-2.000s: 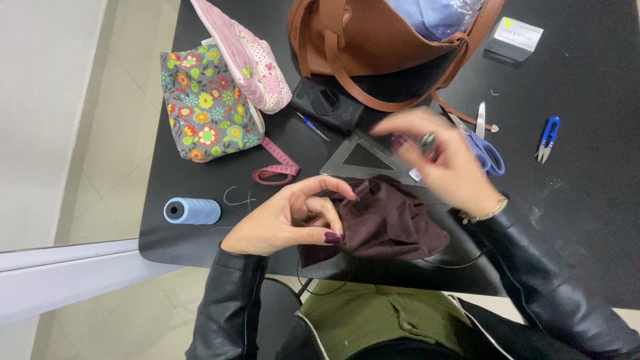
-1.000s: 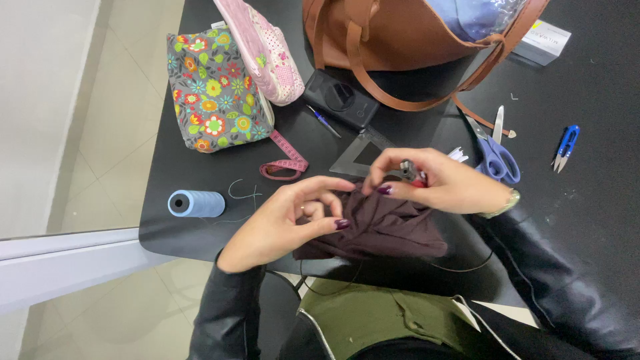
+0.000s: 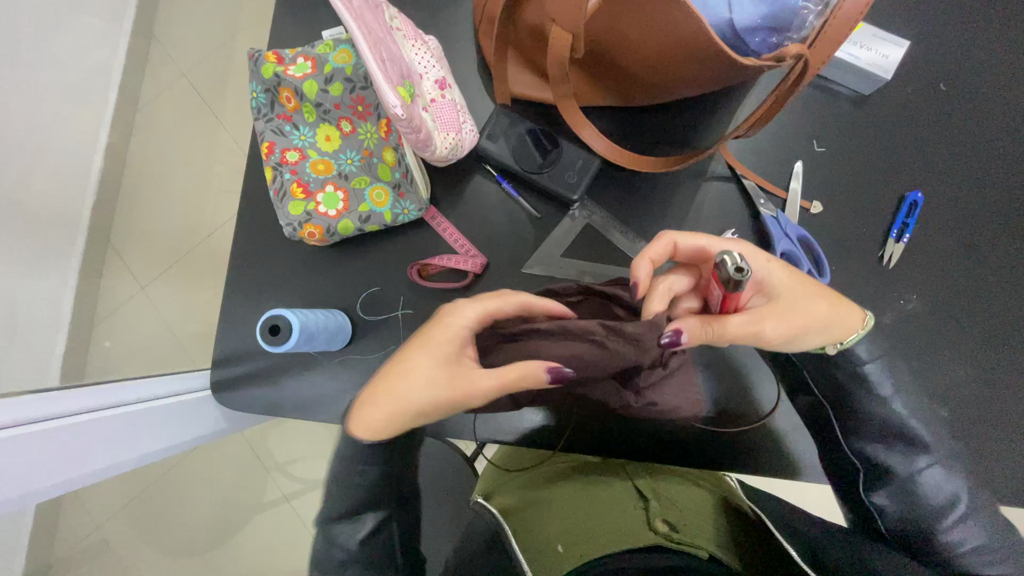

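Note:
Dark brown fabric (image 3: 592, 360) with thin cords hanging from it is held between both hands at the table's near edge. My left hand (image 3: 472, 352) grips its left side, thumb in front and fingers behind. The thumb and fingers of my right hand (image 3: 720, 296) pinch its upper right edge. A red lighter (image 3: 727, 284) with a metal top is also tucked in my right hand. Just behind the fabric lies a clear set square (image 3: 588, 240), partly covered by the right hand. Purple-handled scissors (image 3: 792, 232) lie open beyond the right wrist.
A blue thread spool (image 3: 308, 330), pink tape measure (image 3: 452, 256), floral pouch (image 3: 336, 144) and pink pouch (image 3: 424, 88) are at left. Behind are a blue pen (image 3: 512, 190), black power bank (image 3: 544, 152) and brown leather bag (image 3: 640, 56). Blue thread snips (image 3: 902, 228) and a small box (image 3: 868, 60) lie right.
My right hand was raised off the fabric two seconds ago and has come down onto its upper edge. My left hand has changed from a fingertip pinch to a wider hold.

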